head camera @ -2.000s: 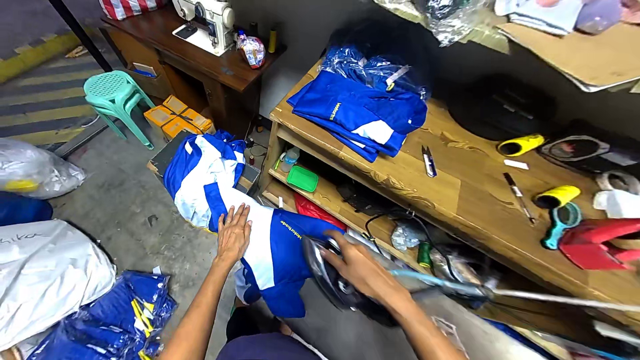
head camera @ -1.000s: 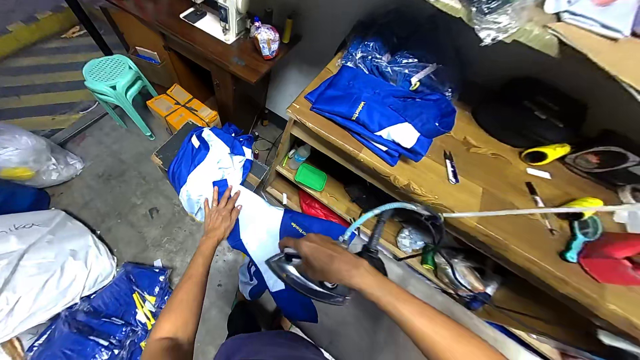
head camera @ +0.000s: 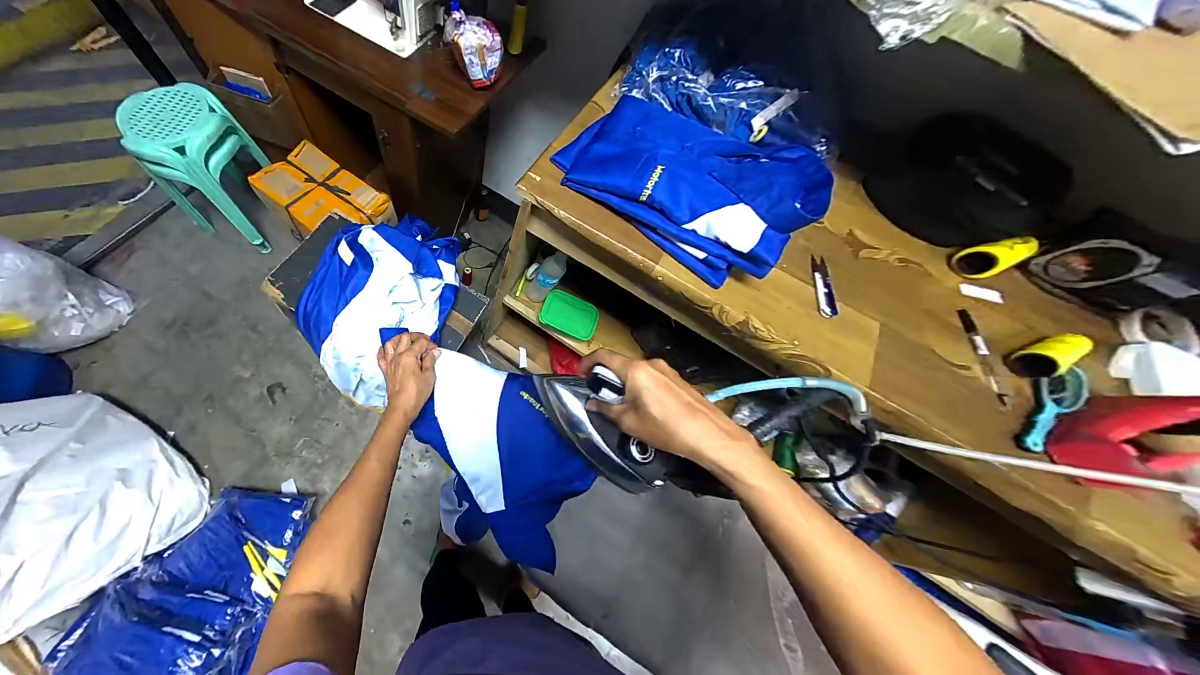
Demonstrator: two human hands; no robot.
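A blue and white garment [head camera: 473,412] lies spread over the grey board [head camera: 675,553], part of it hanging toward me. My left hand [head camera: 410,375] has its fingers bunched on the cloth at the garment's far left part, beside a heap of blue and white fabric [head camera: 389,291]. In my right hand [head camera: 656,403] is the handle of a steam iron [head camera: 600,436], with a light blue hose running off to the right. The iron rests at the garment's right edge, partly over its blue section; its soleplate is hidden.
Folded blue garments [head camera: 694,183], thread snips [head camera: 824,286] and yellow cones [head camera: 1050,356] lie on a wooden bench [head camera: 853,337]. Green stools [head camera: 187,131] and an orange taped box [head camera: 319,187] stand farther left. Plastic-wrapped blue clothing [head camera: 197,581] lies at lower left.
My left hand, flat on the cloth before, now has its fingers drawn together. The iron, over the garment's lower middle one second ago, has moved toward the bench.
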